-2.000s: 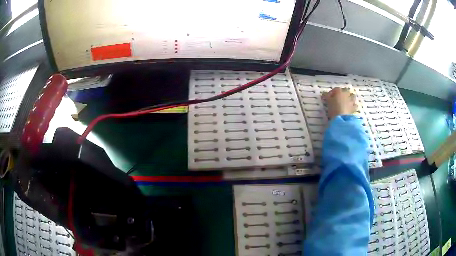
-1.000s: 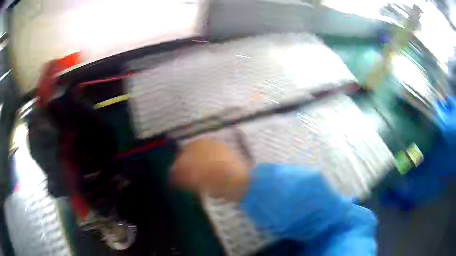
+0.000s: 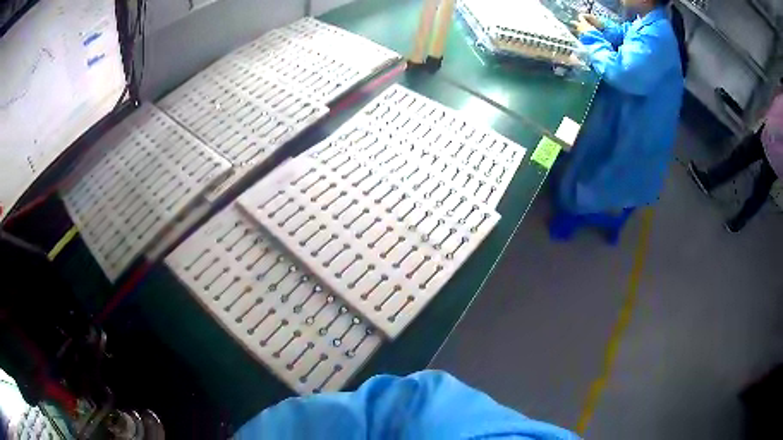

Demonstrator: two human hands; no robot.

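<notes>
A pale tray (image 3: 203,251) with rows of dumbbell-shaped slots lies nearest to me; round parts sit at some of its slots. Another pale tray (image 3: 378,228) overlaps its right side. More slotted trays (image 3: 146,185) lie behind, below the monitor. My blue sleeve (image 3: 386,408) crosses the bottom edge; no hand shows at it. My left hand and my right hand are both out of view. The dark fixture (image 3: 51,318) is at the left edge, with round metal pieces (image 3: 129,425) low at the bottom.
The monitor (image 3: 60,94) is at the upper left. Wooden posts (image 3: 429,34) stand on the green bench (image 3: 506,82). A person in a blue smock (image 3: 622,129) is beside the bench at the upper right, near a wrapped tray stack (image 3: 519,34). Another person's legs (image 3: 738,189) show far right.
The view has swung right, showing the bench edge, floor and people. My hand, blurred over the near tray a second ago, has left the picture; only the sleeve remains.
</notes>
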